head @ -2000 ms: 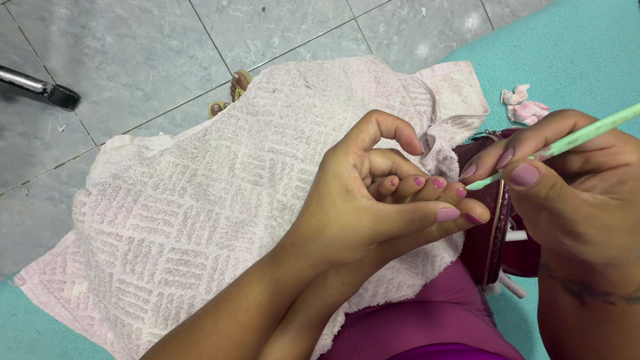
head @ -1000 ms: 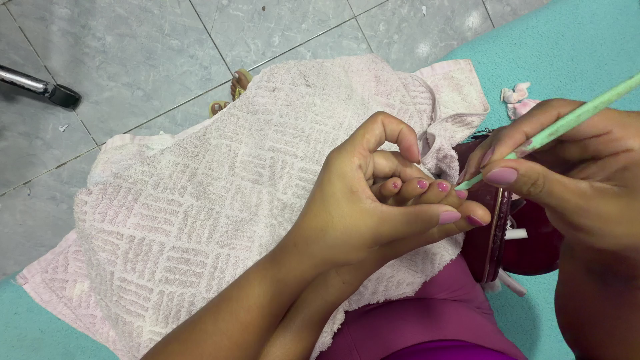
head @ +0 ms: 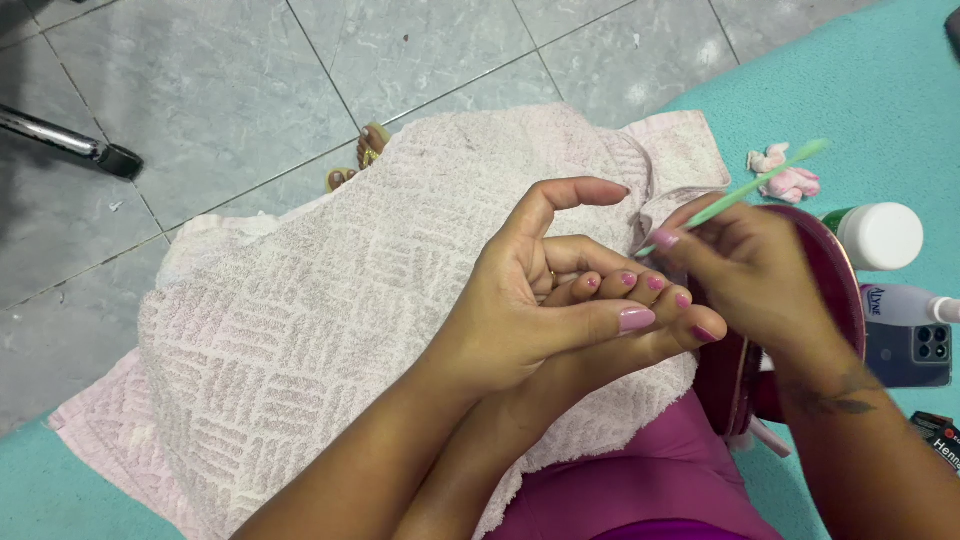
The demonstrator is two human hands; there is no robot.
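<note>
My left hand (head: 510, 307) holds what looks like another person's bare foot (head: 600, 360), its thumb across the toes and its index finger raised and bent. The toenails (head: 682, 301) are painted pink; the largest is darker. My right hand (head: 765, 277) pinches a thin light-green stick (head: 727, 202) just beyond the toes. Its narrow tip points down-left near a fold of the towel, apart from the nails. A pale pink terry towel (head: 300, 345) lies under the foot and my left hand. Beneath my right hand is a burgundy zippered case (head: 840, 300), partly hidden.
On the turquoise cover at right are a crumpled pink-and-white wad (head: 787, 180), a white-lidded jar (head: 885, 236), a bottle (head: 900, 304), a phone (head: 907, 352) and a dark box (head: 934, 435). Sandaled feet (head: 371, 146) and a metal furniture leg (head: 67, 142) stand on the tiles.
My right hand and the green stick have moved off the toes, and the stick has tilted differently. My left index finger has lifted. The jar, once hidden, now shows.
</note>
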